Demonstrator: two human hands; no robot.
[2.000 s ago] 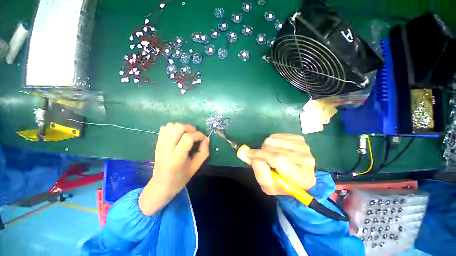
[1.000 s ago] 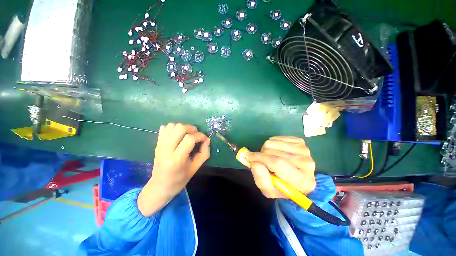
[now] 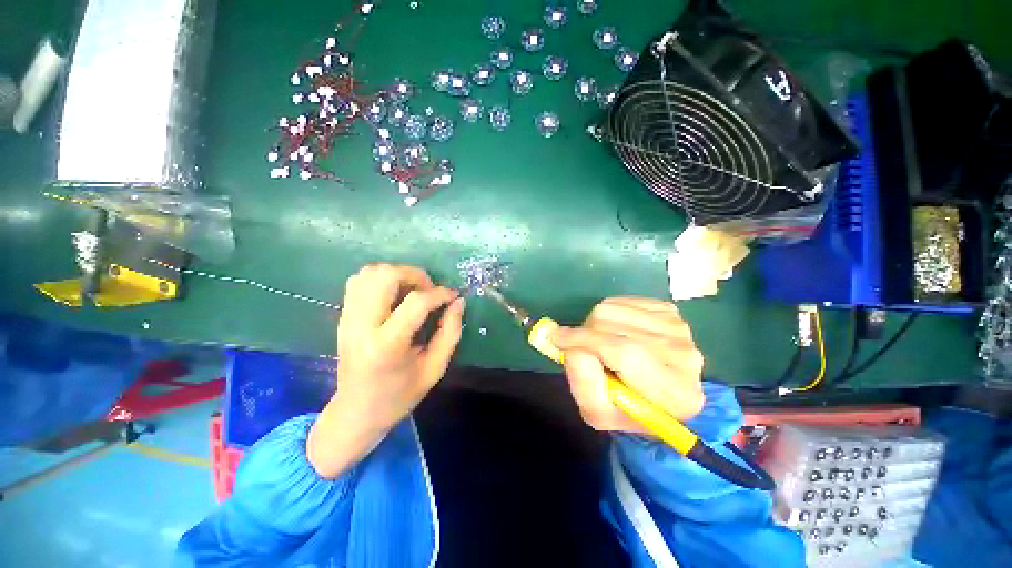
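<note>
A small round part, glittery blue-white, perhaps a round housing assembly (image 3: 484, 274), lies on the green mat in front of me. My left hand (image 3: 394, 344) has its thumb and index finger pinched on solder wire (image 3: 250, 283), which runs in from the left; the fingertips are just left of the part. My right hand (image 3: 633, 361) holds the yellow-handled soldering iron (image 3: 655, 422) like a pen. The iron's metal tip is at the lower right edge of the part. Glare and blur hide the part's detail.
Connector leads (image 3: 322, 111) and LED boards (image 3: 522, 80) lie behind. A fume fan (image 3: 710, 133), cream pads (image 3: 705, 262) and the blue soldering station (image 3: 821, 266) stand right. A yellow reel stand (image 3: 122, 286) and white wrapped stack (image 3: 122, 94) are left. A blister tray (image 3: 854, 488) is lower right.
My left hand has shifted slightly left, its fingertips drawn back a little from the part. The iron's tip stays at the part. The whole view has shifted slightly.
</note>
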